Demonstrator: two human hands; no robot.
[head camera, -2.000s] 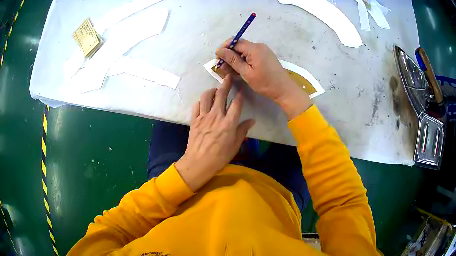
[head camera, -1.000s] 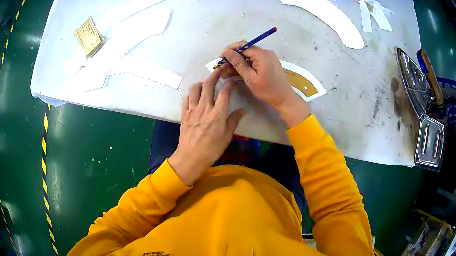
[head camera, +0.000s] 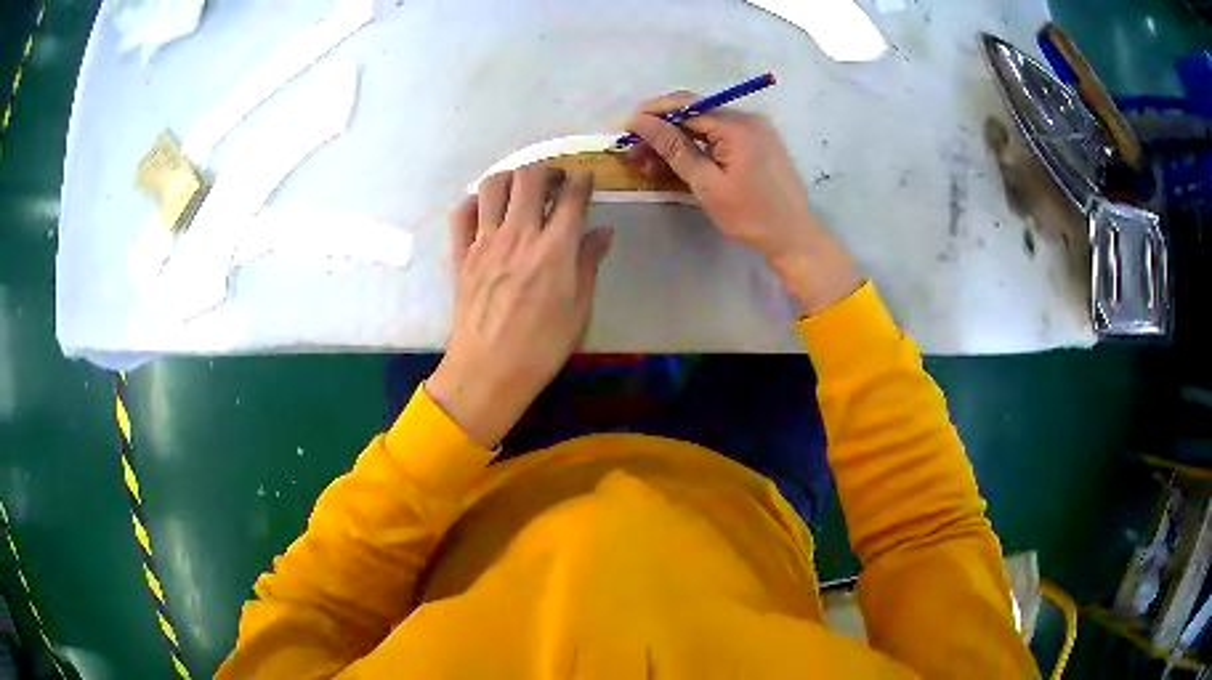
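A tan collar template (head camera: 605, 170) lies on a white collar piece (head camera: 545, 149), which shows as a white border around it. My left hand (head camera: 522, 266) lies flat with its fingertips on the template's left part and covers that end. My right hand (head camera: 724, 173) holds a dark blue pencil (head camera: 728, 96), tilted up to the right. The pencil's tip is at the template's upper edge. My right hand hides the right end of the template and piece.
Several white pieces (head camera: 286, 140) and a tan card pattern (head camera: 173, 179) lie at the left. Another white piece (head camera: 840, 27) lies at the far side. An iron (head camera: 1057, 106) and a metal rest (head camera: 1128, 270) are at the right edge.
The view has shifted. The template and white piece are turned, with their long side now nearly crosswise. My left hand is on their left part and my right hand with the pencil is further right.
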